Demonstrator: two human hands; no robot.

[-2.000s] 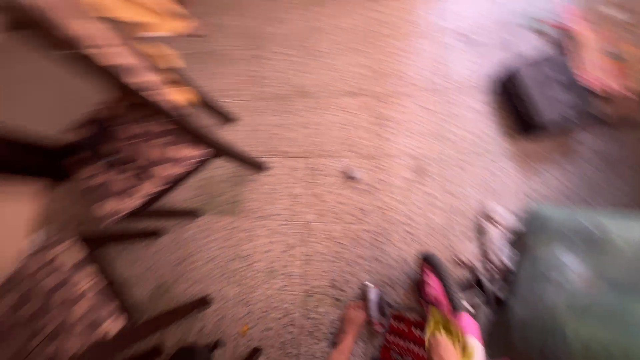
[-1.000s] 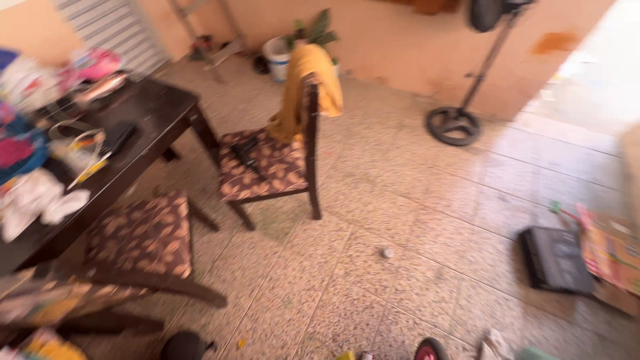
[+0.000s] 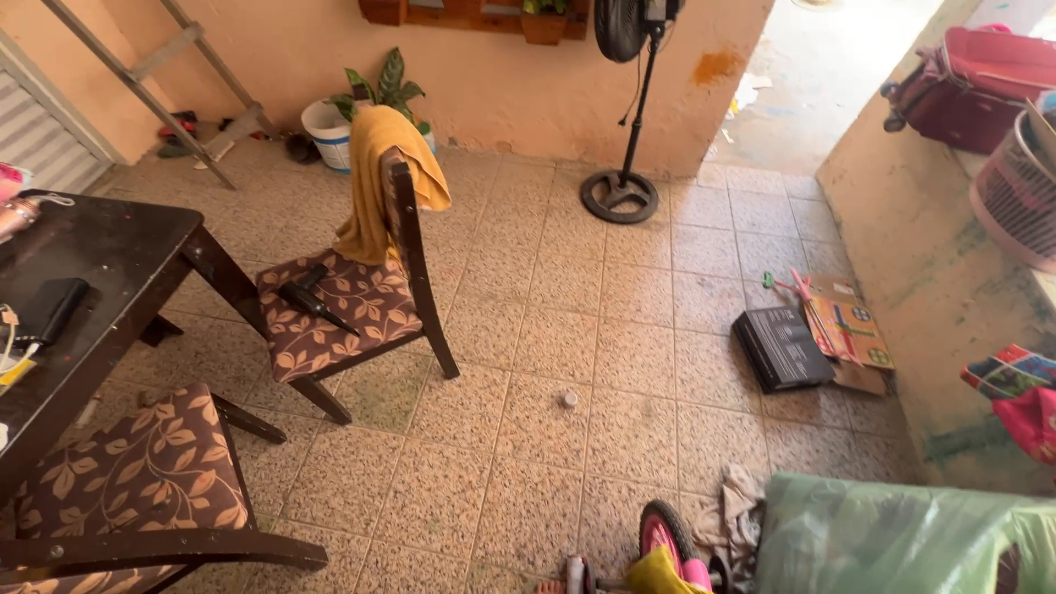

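Neither of my hands can be made out. At the bottom edge a sliver of skin (image 3: 550,586), fingers or toes, shows beside a small silver and red object (image 3: 576,571); which it is I cannot tell. Just right of it are a pink-rimmed small wheel (image 3: 662,528) and a yellow cloth (image 3: 660,571). A small whitish round thing (image 3: 569,399) lies on the tiled floor. Further left, a black hair dryer (image 3: 309,297) rests on a chair's leaf-patterned seat (image 3: 363,318), and an orange towel (image 3: 371,190) hangs over its backrest.
A dark wooden table (image 3: 132,239) and second chair (image 3: 132,478) stand left. A pedestal fan (image 3: 620,196), potted plant (image 3: 388,87) and wooden ladder (image 3: 165,54) are by the wall. Right are a black box (image 3: 780,351), flattened cardboard (image 3: 854,330) and a green plastic-covered bulk (image 3: 891,528).
The view has swung upward, bringing in the wall, fan and ladder. The skin seen at the bottom two seconds ago is now mostly out of frame.
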